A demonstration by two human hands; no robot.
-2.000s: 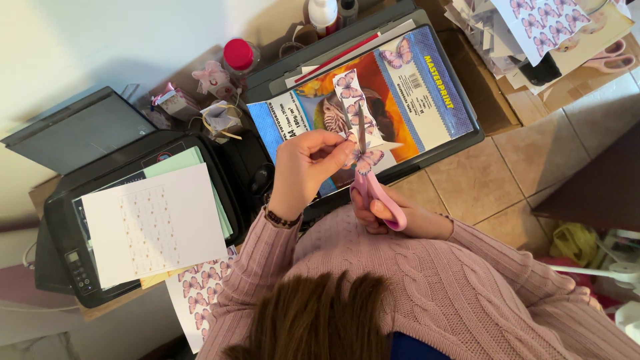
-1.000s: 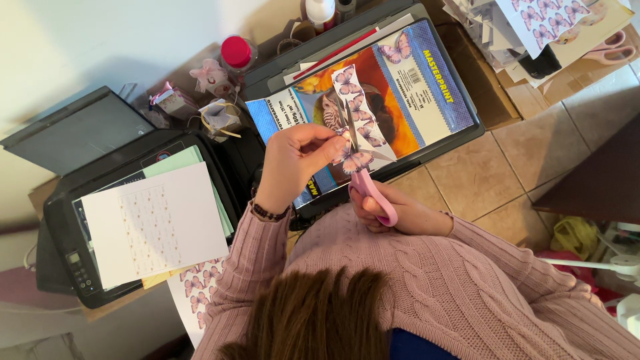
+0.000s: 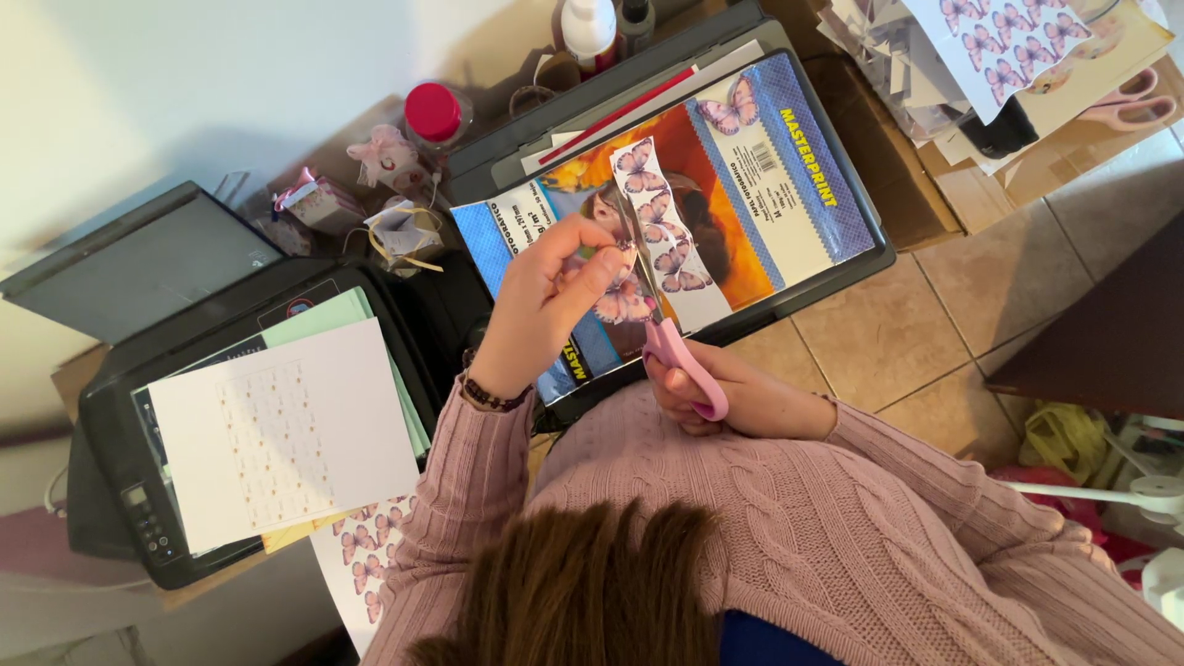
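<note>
My left hand (image 3: 561,301) pinches a printed paper butterfly (image 3: 622,294) between thumb and fingers. In my right hand (image 3: 708,388) are pink-handled scissors (image 3: 684,365), their blades pointing away from me beside the butterfly. A white paper strip with printed butterflies (image 3: 671,245) lies just right of the blades, on a Masterprint photo paper pack (image 3: 795,250). One cut-out butterfly (image 3: 731,106) rests near the pack's far right part. Whether the blades touch the paper is hard to tell.
Left stands a black printer (image 3: 111,462) with printed sheets (image 3: 277,435) on it. Behind are a red-lidded jar (image 3: 435,113), small decorated boxes (image 3: 319,202) and a white bottle (image 3: 589,32). At upper right, butterfly sheets (image 3: 999,46), paper scraps and other pink scissors (image 3: 1133,102) lie on cardboard.
The butterfly in my left hand has come apart from the strip, which now lies on the pack. The scissors' blades have drawn closer together.
</note>
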